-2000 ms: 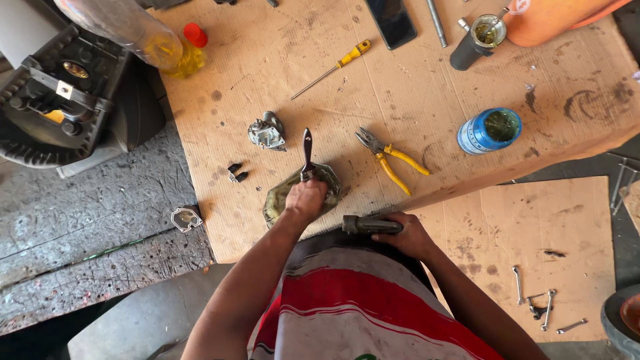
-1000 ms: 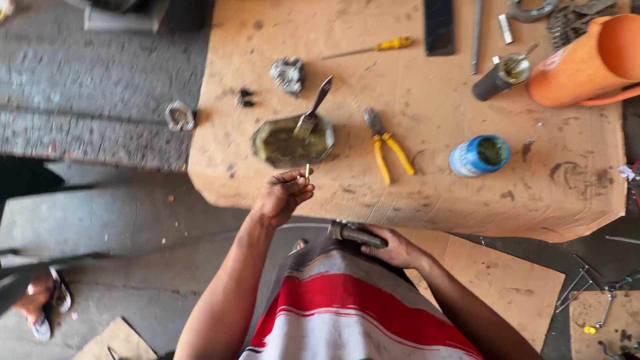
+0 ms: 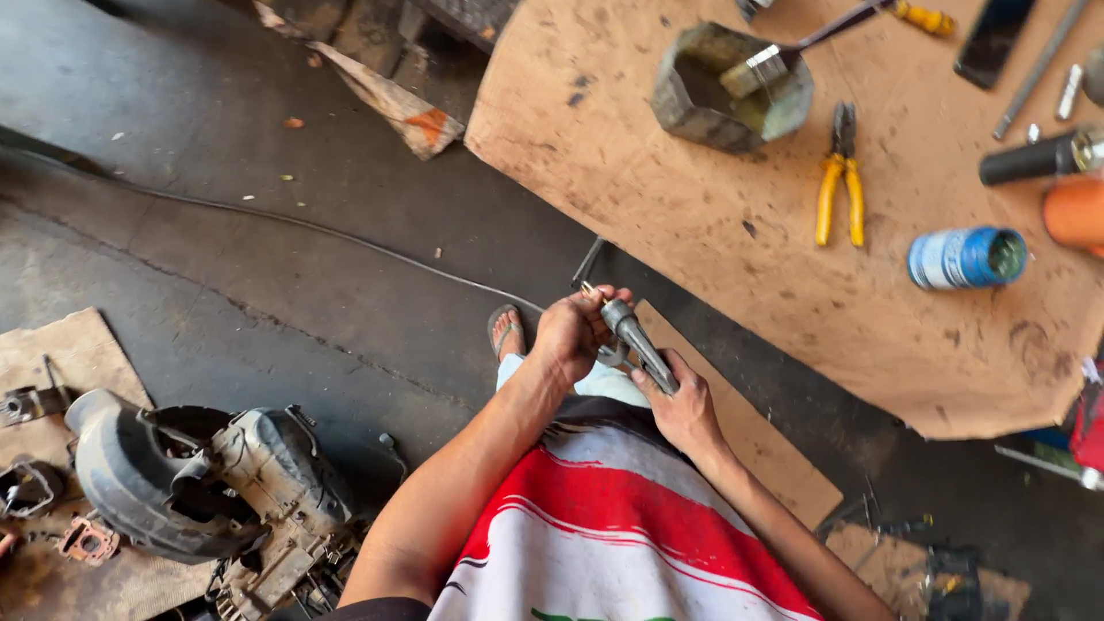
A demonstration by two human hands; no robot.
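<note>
My left hand [image 3: 571, 335] pinches a small brass-coloured part [image 3: 590, 290] at the wide end of a grey metal part [image 3: 636, 343]. My right hand [image 3: 683, 401] grips the narrow end of that grey part, in front of my body and off the table's edge. On the cardboard-covered table [image 3: 724, 224], a paintbrush [image 3: 763, 71] leans with its bristles in a cut-open container [image 3: 681, 108] of murky liquid. Pliers with yellow handles [image 3: 839, 194] lie to the right of it. Further right is a blue open tin [image 3: 966, 258], tilted toward the camera or lying over; which, I cannot tell.
A phone [image 3: 992, 43], a metal rod [image 3: 1042, 65], a black cylinder [image 3: 1026, 158] and an orange container [image 3: 1075, 216] are at the upper right. Engine parts [image 3: 285, 492] sit on cardboard on the floor at lower left. A cable [image 3: 345, 235] crosses the floor.
My left hand has let go of the brush, which now rests in the container, and has brought a small part to the grey part in my right hand. The view has swung left.
</note>
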